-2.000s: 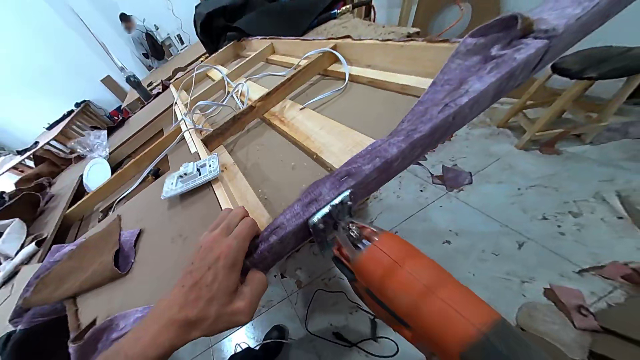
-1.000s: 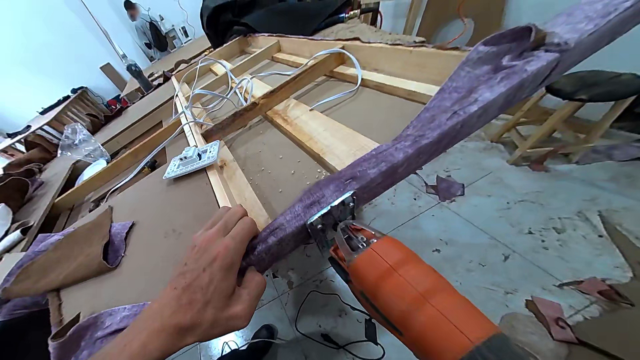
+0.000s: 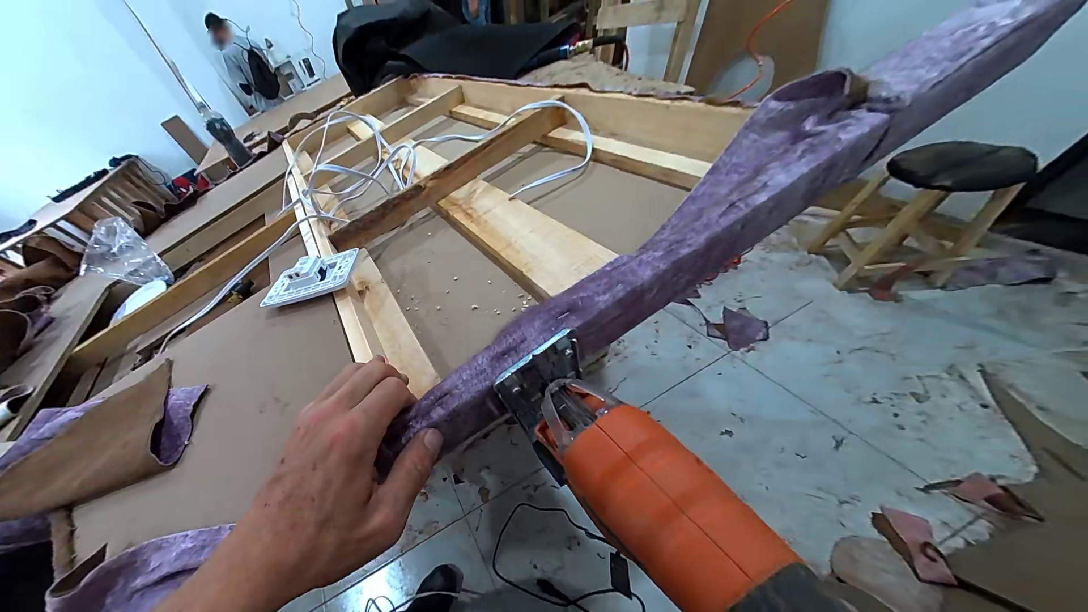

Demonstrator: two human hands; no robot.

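My left hand (image 3: 348,476) grips the near end of a rail covered in purple fabric (image 3: 629,297), with the thumb on its outer side and the fingers over the top. Just right of the hand, the metal shoe of an orange jigsaw (image 3: 671,501) lies against the rail's outer side; its blade cannot be made out. The jigsaw's rear runs out at the bottom edge. My right hand is not seen. The rail borders a wooden frame (image 3: 518,229) with a brown panel behind it. A white electrical socket plate (image 3: 310,276) with white cables rests on the frame.
Fabric offcuts (image 3: 739,329) and a black power cord (image 3: 501,535) lie on the tiled floor. A wooden stool with a black seat (image 3: 960,166) stands at the right. Folded purple fabric (image 3: 178,421) hangs over the panel at left. A person (image 3: 246,68) is in the far background.
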